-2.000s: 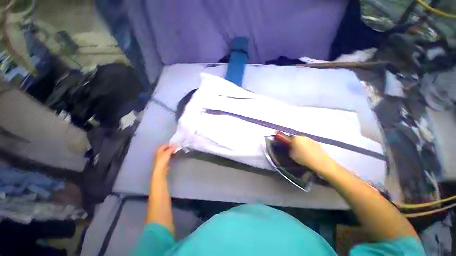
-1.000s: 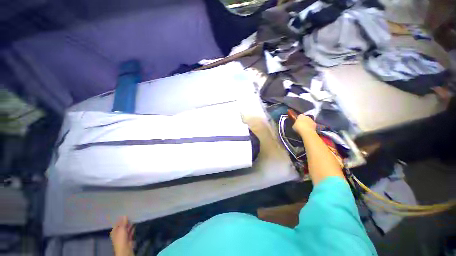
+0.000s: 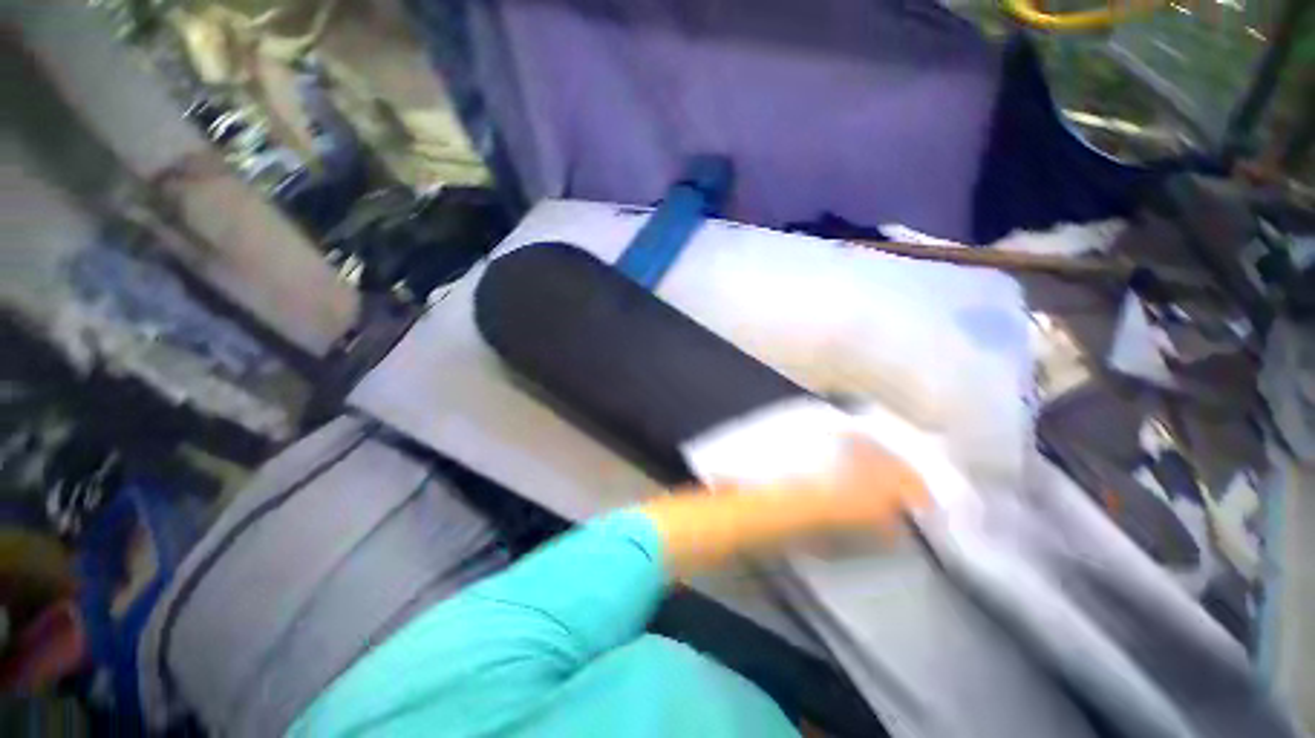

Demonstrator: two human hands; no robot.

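Note:
The pale garment piece (image 3: 923, 620) is blurred. It lies over the near right part of the dark rounded pressing pad and runs down to the lower right edge of the picture. The rest of the dark pad (image 3: 620, 346) is bare, pointing to the upper left. My left hand (image 3: 875, 483), bare and blurred, reaches across to the right and grips the upper part of the pale piece; its fingers are hard to make out. My right hand is not in view. The iron is not in view.
The pale ironing table (image 3: 851, 310) lies under the pad. A blue strap (image 3: 671, 238) crosses its far edge, with purple cloth (image 3: 764, 108) behind. Dark and white scraps (image 3: 1154, 418) lie at the right. A grey padded surface (image 3: 303, 562) is at the lower left.
The pale piece has moved off the pad's far left part towards the lower right, baring the dark pad. My left hand has crossed onto the cloth. My right hand and the iron have left the view.

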